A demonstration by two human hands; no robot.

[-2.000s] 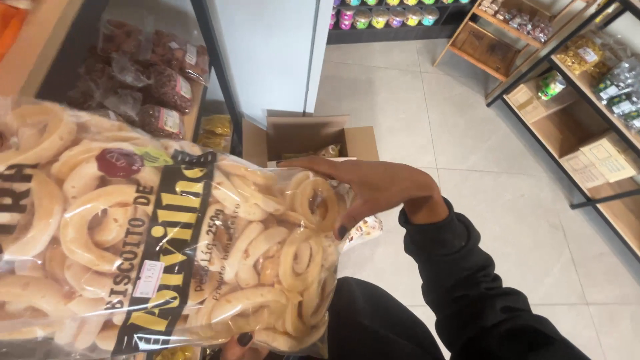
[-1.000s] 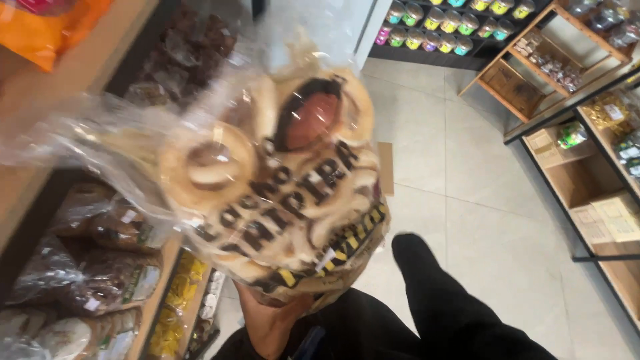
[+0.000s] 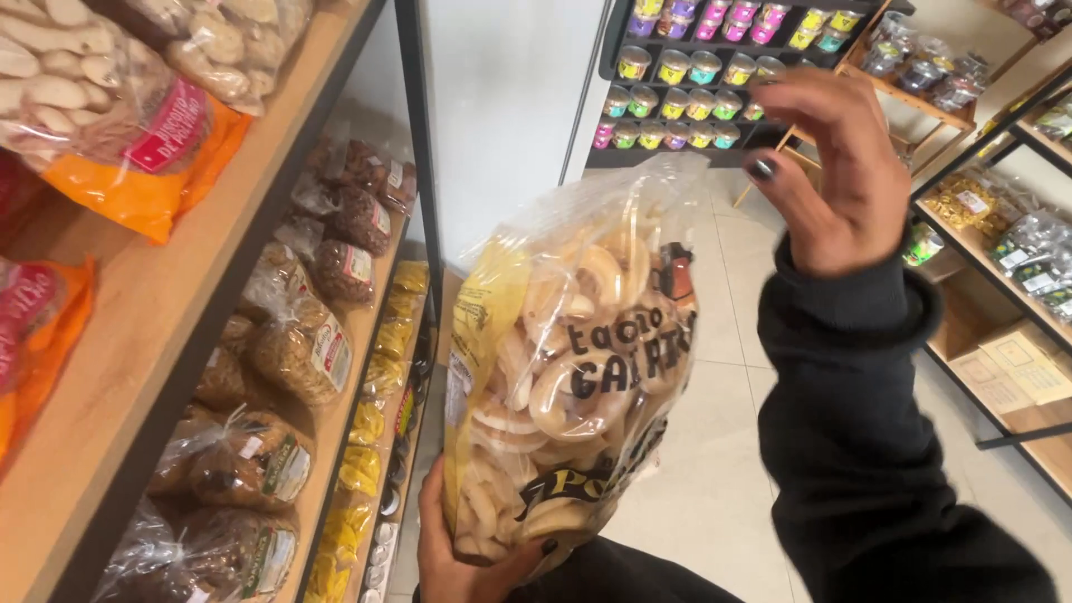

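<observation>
A clear plastic bag of ring-shaped biscuits (image 3: pixel 578 368) stands upright in the middle of the view, its printed front turned toward the camera. My left hand (image 3: pixel 477 536) grips it from below at its lower end, thumb on the front. To the upper right of the bag, my right hand (image 3: pixel 837 167) is raised with nothing in it, thumb and fingers apart in a curve. A black sleeve covers that arm. The bag's back and most of my left fingers are hidden.
At left, a wooden shelf (image 3: pixel 193 209) holds orange biscuit bags (image 3: pixel 159 159); lower shelves carry bagged breads (image 3: pixel 243 461) and yellow packets (image 3: pixel 360 469). Tubs (image 3: pixel 674 67) line a dark rack at the back. A wooden stand and another shelf unit (image 3: pixel 1022 368) are at right, beyond the tiled floor (image 3: pixel 712 435).
The biscuit bag has gone from lying across the left of the view to standing upright in the middle. My right hand, at the bag's end two seconds ago, is now raised apart from it.
</observation>
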